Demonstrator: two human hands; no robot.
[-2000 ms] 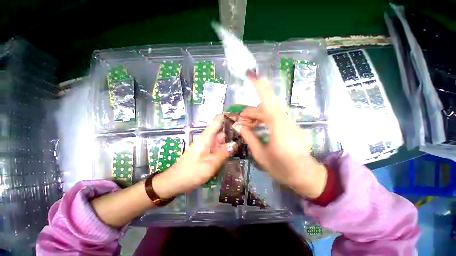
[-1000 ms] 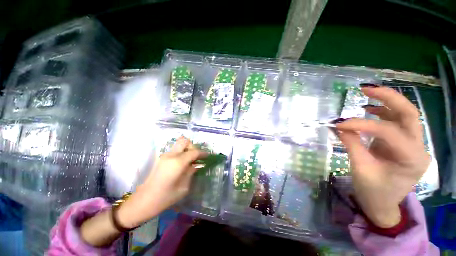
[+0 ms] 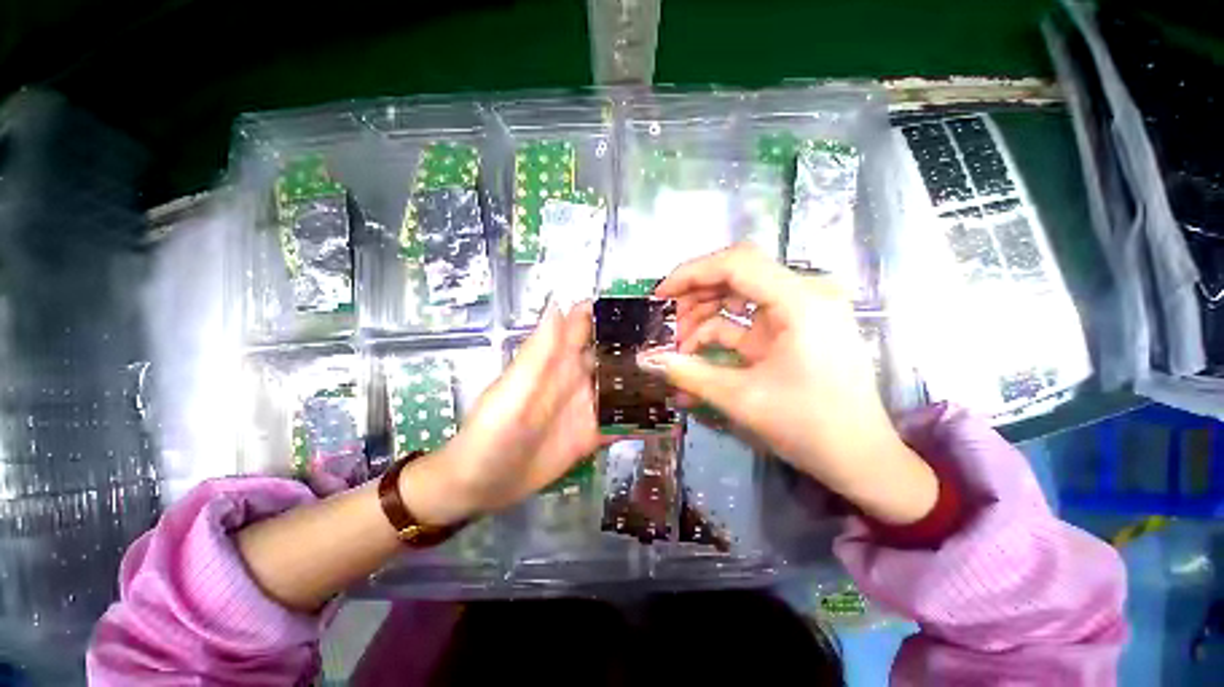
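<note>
A dark brown-black dome sheet with small dots (image 3: 635,383) lies over a green board whose top edge shows above it. My left hand (image 3: 526,409) holds it from the left side. My right hand (image 3: 772,376) touches it from the right, its thumb on the dark face. Both hands are over the middle of the clear blister tray (image 3: 497,577). Covered boards with silvery rectangles lie in the tray's back pockets, such as this covered board (image 3: 454,242). A mostly bare green board (image 3: 423,405) lies in a front pocket.
A white sheet of dark and silvery rectangles (image 3: 987,269) lies right of the tray. Stacked clear trays (image 3: 67,403) stand at left. Dark glossy items (image 3: 1181,175) and clear film are at far right. A pale upright (image 3: 624,47) stands behind the tray.
The hands were apart a second ago, the left over a left front pocket, the right raised. Now they are together at a dark-covered board. The view has shifted back toward the right.
</note>
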